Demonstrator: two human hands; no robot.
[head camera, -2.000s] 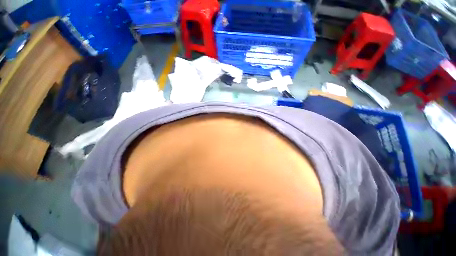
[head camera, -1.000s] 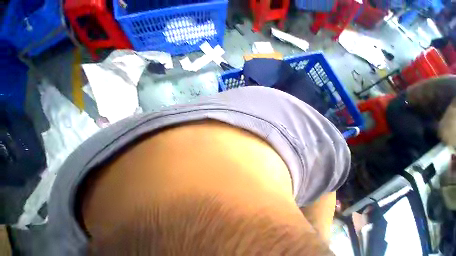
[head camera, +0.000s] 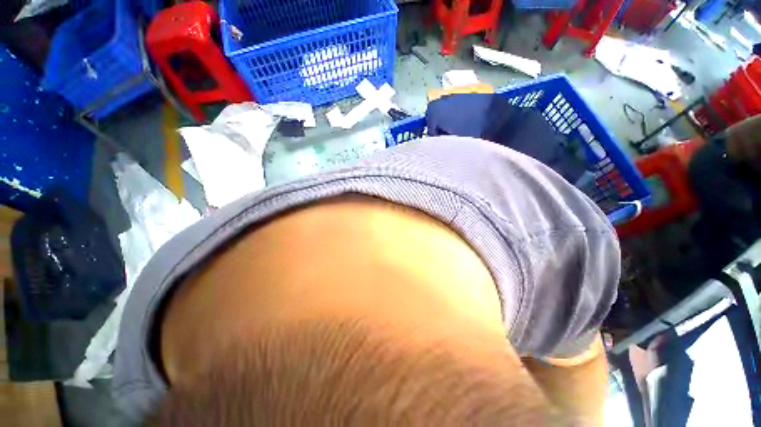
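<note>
Neither of my hands is in the picture. My neck, hair and grey shirt (head camera: 559, 225) fill the middle and bottom, with part of an upper arm at the lower right. Just beyond the shirt stands a blue plastic crate (head camera: 624, 171) with dark cloth (head camera: 484, 117) in it. White sheets (head camera: 232, 150) lie crumpled on the floor at the left.
Another blue crate (head camera: 313, 58) stands at the top beside a red stool (head camera: 196, 58). A dark bag or heap (head camera: 65, 254) is at the left. A person's dark-clothed part (head camera: 722, 188) shows at the right edge. A table edge with white and dark pieces (head camera: 709, 367) is at the lower right.
The view has swung right since two seconds ago, then slightly back. The table edge and the other person came into view at the right. Most of the wooden desk left view at the left.
</note>
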